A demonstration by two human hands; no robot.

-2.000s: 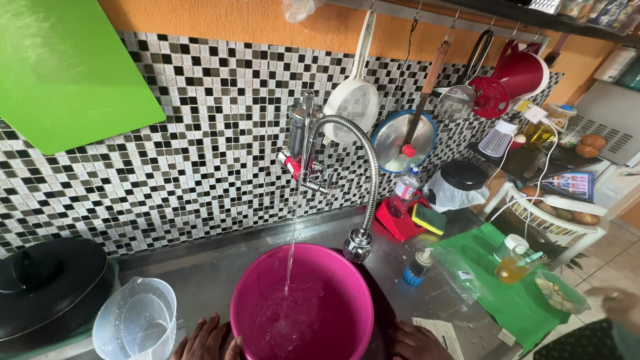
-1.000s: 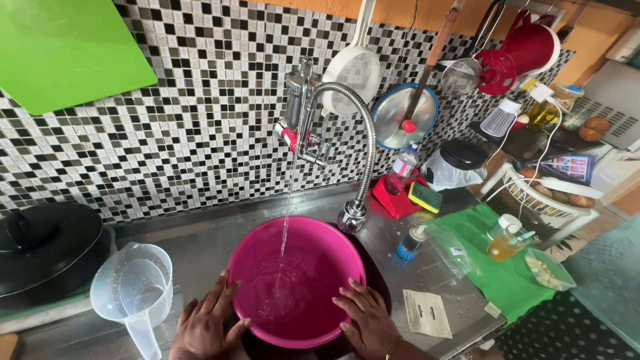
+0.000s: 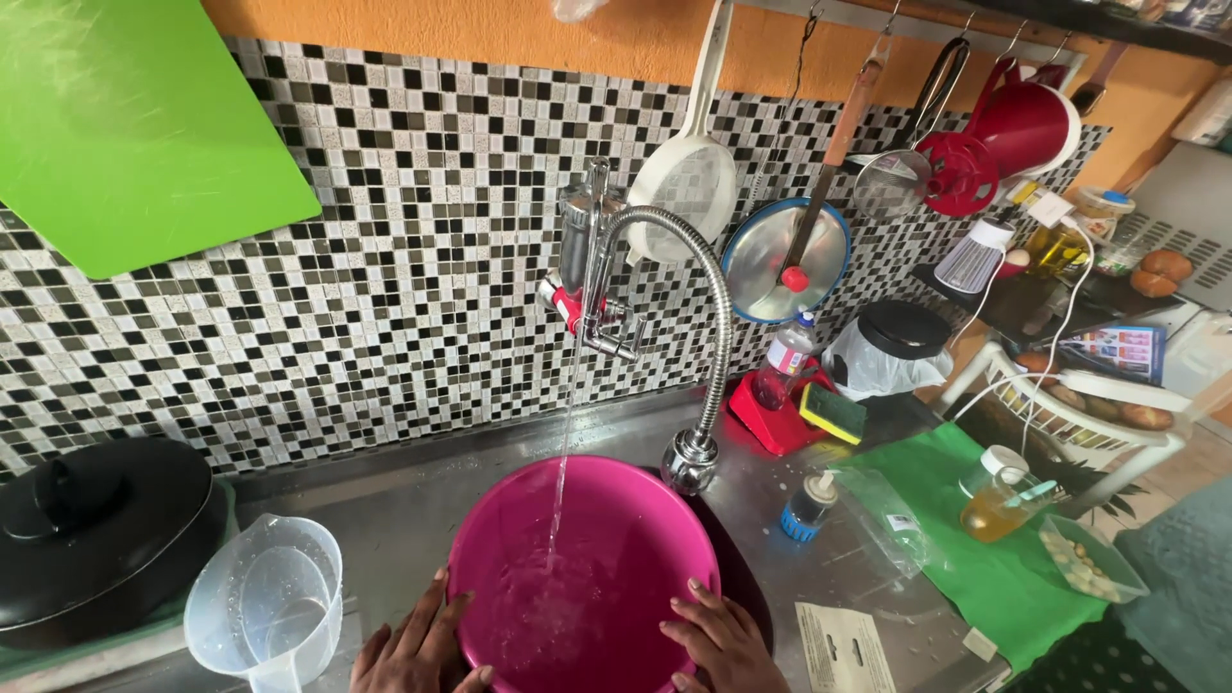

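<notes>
A magenta plastic basin (image 3: 616,577) stands in the sink under the wall faucet (image 3: 602,318); a thin stream of water falls into it. My left hand (image 3: 419,640) rests against the basin's left rim, fingers spread. On the right rim lie the fingers of my right hand (image 3: 722,640), thumb low on the near side. Neither hand is closed around the rim. To the left of my left hand is a clear plastic measuring jug (image 3: 265,597) with its handle toward me. The flexible spout's chrome head (image 3: 690,460) hangs beside the basin's back right edge.
A black lidded pot (image 3: 106,539) stands far left. Right of the sink are a small blue-based bottle (image 3: 808,505), a printed card (image 3: 844,647), a sponge (image 3: 833,412) on a red holder (image 3: 770,428), and a green cloth (image 3: 1011,539) bearing a glass cup (image 3: 996,510) and a plastic container (image 3: 1088,563).
Both hands have come up from low in the view onto the basin's sides since two seconds ago. Water keeps running into the basin.
</notes>
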